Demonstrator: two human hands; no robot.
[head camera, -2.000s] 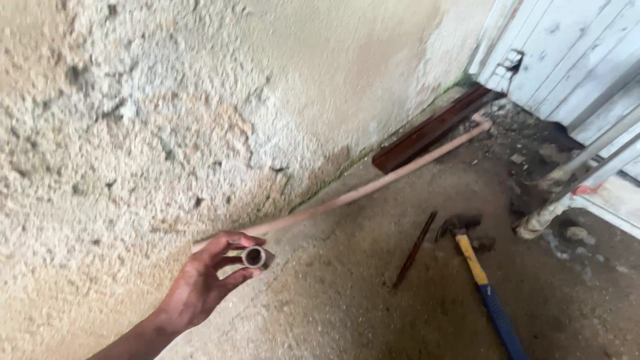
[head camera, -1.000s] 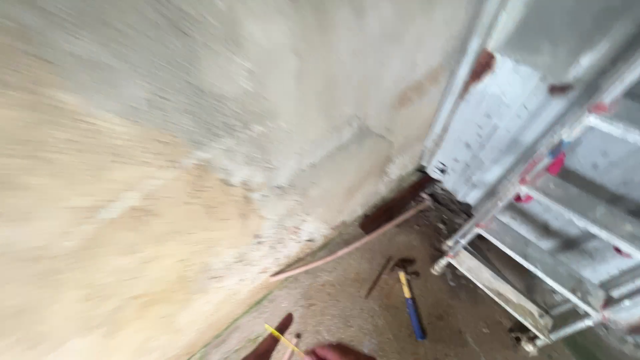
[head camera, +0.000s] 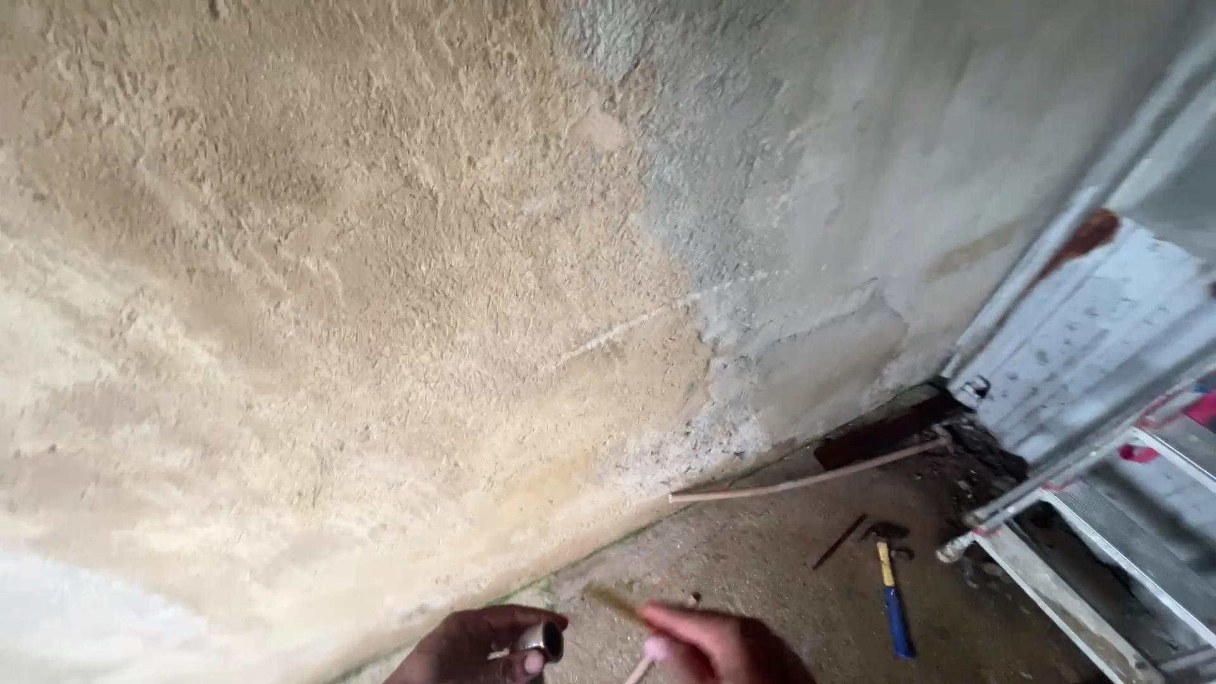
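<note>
At the bottom of the view, my left hand (head camera: 475, 646) grips a short round pipe fitting (head camera: 541, 643), its dark opening turned to the right. Just right of it, my right hand (head camera: 717, 646) pinches a thin yellowish stick-like piece (head camera: 613, 600), blurred, pointing up and left. A thin pale pipe or rod (head camera: 646, 668) shows below the right fingers; whether the hand holds it is unclear. On the floor beyond lie a hammer (head camera: 889, 594) with a yellow and blue handle, a dark thin rod (head camera: 840, 541) and a long pale pipe (head camera: 807, 483) near the wall.
A rough plastered wall (head camera: 427, 285) fills the left and middle. At the right stands a metal stepladder (head camera: 1092, 532) before a white, rust-marked door or panel (head camera: 1054, 361). A dark reddish-brown length (head camera: 883, 432) lies along the wall's foot, with rubble (head camera: 988, 456) in the corner.
My right hand has come into view with the yellowish piece; two seconds ago only my left hand showed, holding the fitting. The view has swung to take in more wall and the ladder.
</note>
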